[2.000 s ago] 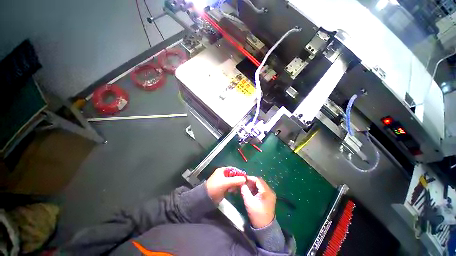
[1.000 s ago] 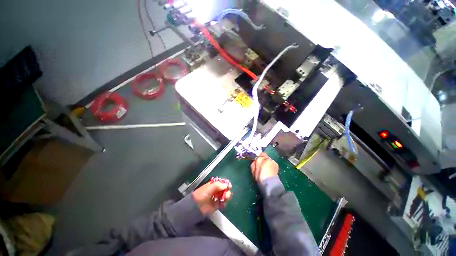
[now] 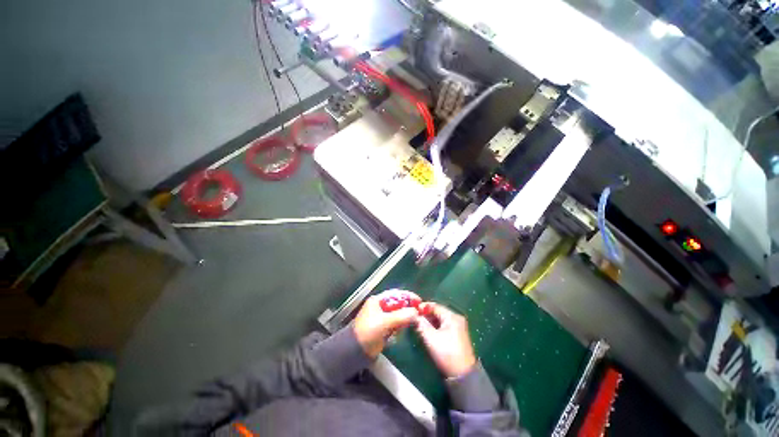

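My left hand [image 3: 377,323] is closed around a bunch of short red wire leads [image 3: 400,300] above the near left part of the green work mat [image 3: 504,320]. My right hand [image 3: 446,340] is beside it, with thumb and fingertips together at a red piece at the bunch's right end. Small pale offcuts are scattered on the mat. A row of red leads [image 3: 601,404] lies on the black collecting tray [image 3: 642,415] at the lower right, beside the slotted metal strip [image 3: 577,391].
The machine outlet [image 3: 434,237] is at the mat's far corner, next to the pale cover [image 3: 376,175]. A whitish air hose [image 3: 437,162] hangs over it. Metal edges border the mat. Red wire coils [image 3: 210,193] lie on the floor at left. A tool rack [image 3: 736,354] is at right.
My right hand has come back from the machine outlet to my left hand. The two loose red leads seen earlier near the outlet no longer show on the mat. The view has shifted slightly.
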